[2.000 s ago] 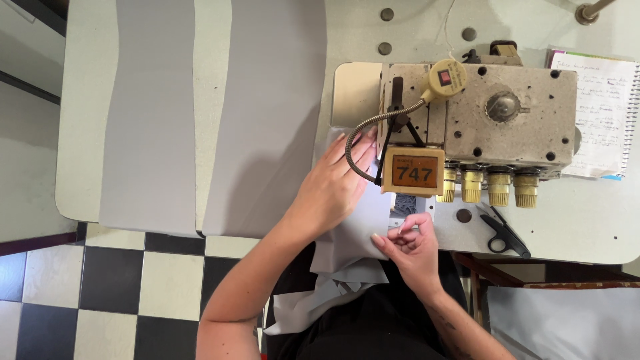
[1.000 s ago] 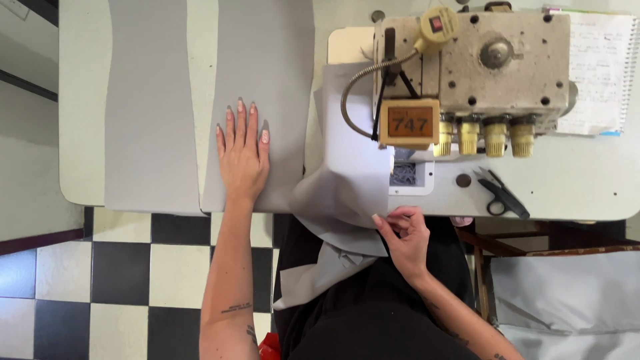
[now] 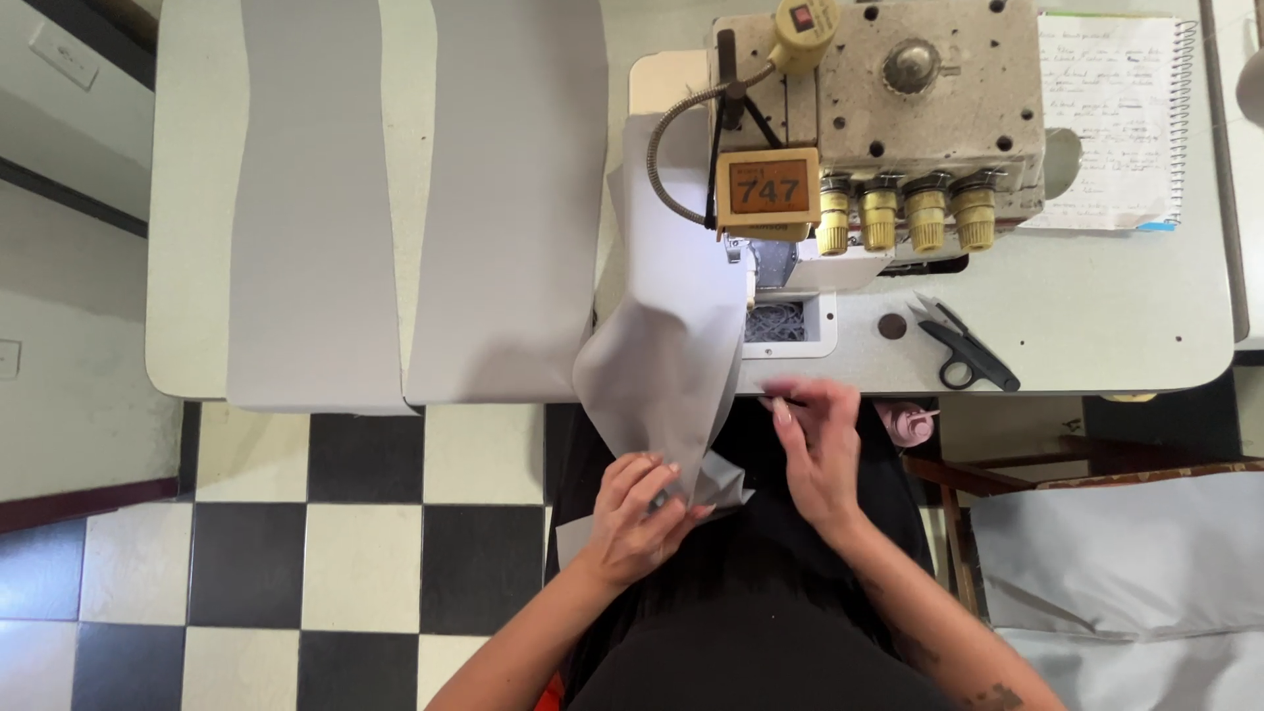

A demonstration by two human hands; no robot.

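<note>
A grey fabric piece (image 3: 652, 365) runs from under the overlock sewing machine (image 3: 918, 109) down over the table edge to my lap. My left hand (image 3: 637, 518) grips its gathered lower part. To the right, my right hand (image 3: 820, 444) is raised just below the table edge, its fingers blurred; whether they pinch anything is unclear. The machine's lamp side lights the fabric near the needle area. Thread trimmings (image 3: 775, 323) fill the opening beside it. Two long grey fabric panels, one at the far left (image 3: 311, 197) and one nearer (image 3: 509, 197), lie on the table.
Black-handled thread snips (image 3: 963, 346) and a dark round disc (image 3: 892, 326) lie right of the machine's opening. A spiral notebook (image 3: 1111, 128) with handwriting is behind them. More grey fabric (image 3: 1126, 553) drapes over a wooden-framed seat at lower right. A pink object (image 3: 908, 423) sits below the table edge.
My left hand has moved from the nearer flat panel down to the fabric over my lap and taken hold of it. Two seconds ago it lay beside the machine.
</note>
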